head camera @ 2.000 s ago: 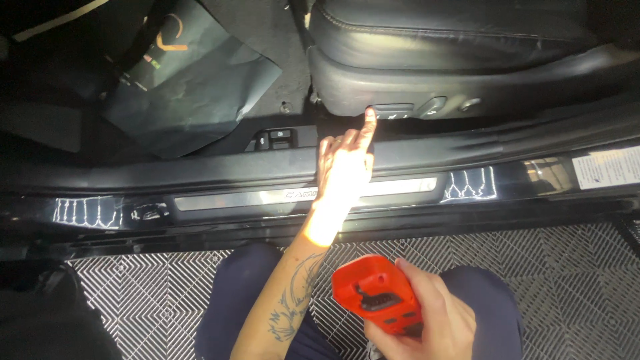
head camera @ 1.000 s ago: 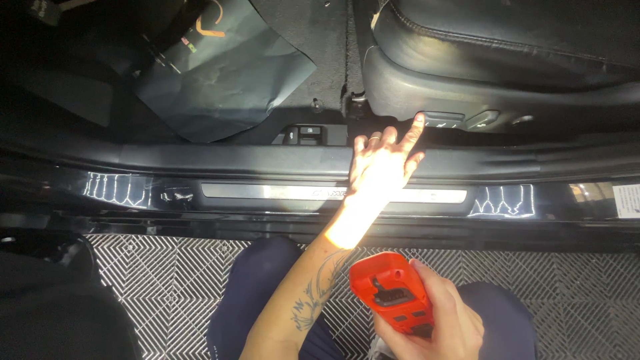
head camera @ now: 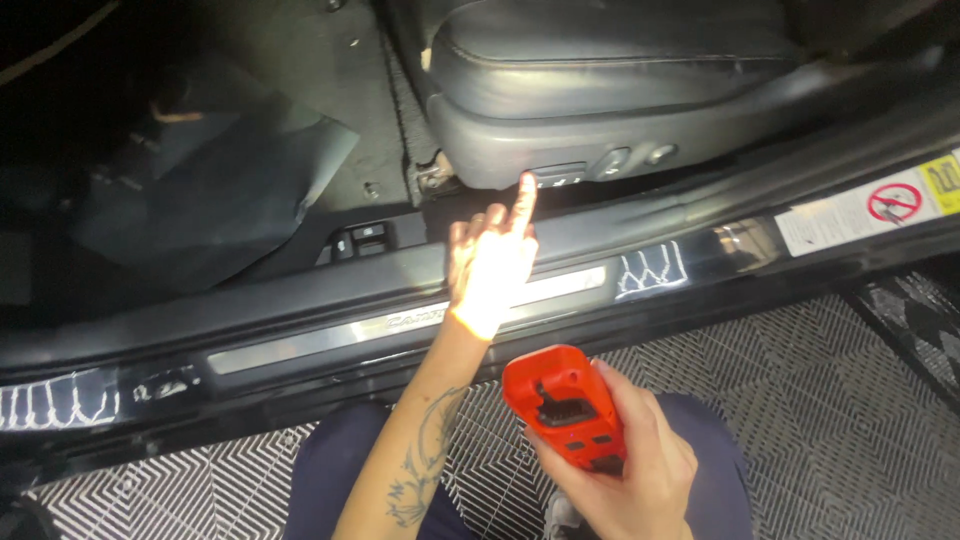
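My left hand (head camera: 495,262) reaches over the metal door sill plate (head camera: 322,341), brightly lit, its index fingertip on the front end of the power seat switch (head camera: 559,174). That switch sits low on the side of the black leather car seat (head camera: 630,90); two round knobs (head camera: 661,154) are behind it. Nothing is held in this hand; its other fingers are loosely spread. In my right hand (head camera: 637,457), below the sill, is a red handheld device (head camera: 566,405) with a dark recess and small dark buttons. The palm side of this hand is partly hidden.
A dark sheet (head camera: 225,172) covers the footwell floor. Two small levers (head camera: 360,241) sit by the inner sill. A warning label (head camera: 862,210) is stuck on the sill at right. Below lies grey ribbed floor tiling (head camera: 757,405), with my knees over it.
The view has shifted and turned somewhat. My left index fingertip has stayed at the front of the seat switch, and the red device has stayed in my right hand.
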